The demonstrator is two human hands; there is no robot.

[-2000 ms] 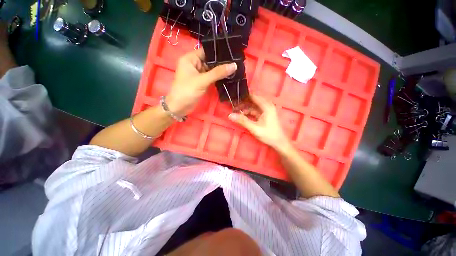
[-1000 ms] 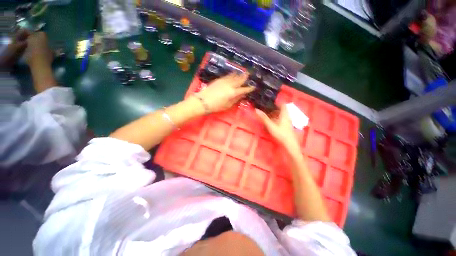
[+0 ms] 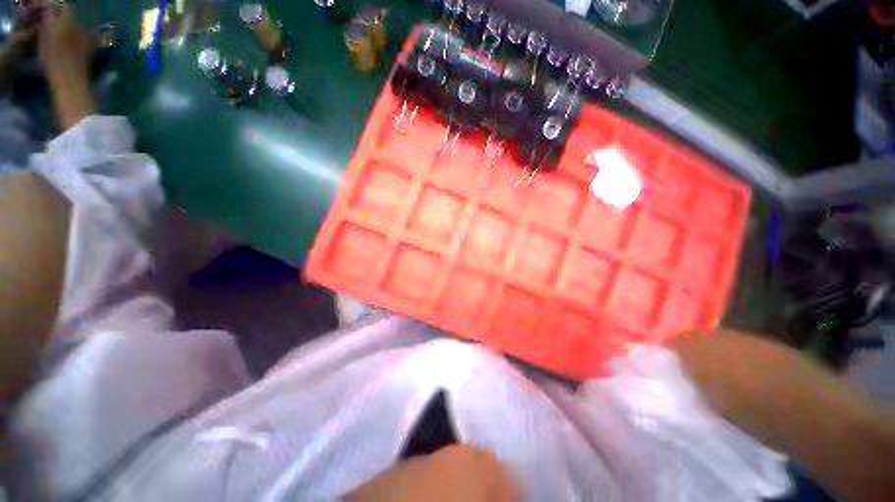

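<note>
A row of several black clamped watches (image 3: 491, 106) lies along the far edge of the red pocketed tray (image 3: 334, 216). Pale rings face up, and silver wire handles stick out towards me. A crumpled white cloth (image 3: 615, 177) lies on the tray to the right of the row. Neither of my hands shows. My blurred right forearm runs off the right edge, and blurred bare skin at the left edge looks like my left forearm, running out of the frame.
Small amber and silver-topped cylinders (image 3: 365, 39) stand on the green bench (image 3: 245, 147) at left. Silver-topped parts (image 3: 536, 41) line the tray's far side. A blurred clip pile (image 3: 844, 265) and a blue pen (image 3: 775, 238) are at right. Another worker's arm (image 3: 67, 59) is at upper left.
My hands have left the clamped watches and moved apart, out of view on both sides. The watches now lie in a row at the tray's far edge. The view has shifted.
</note>
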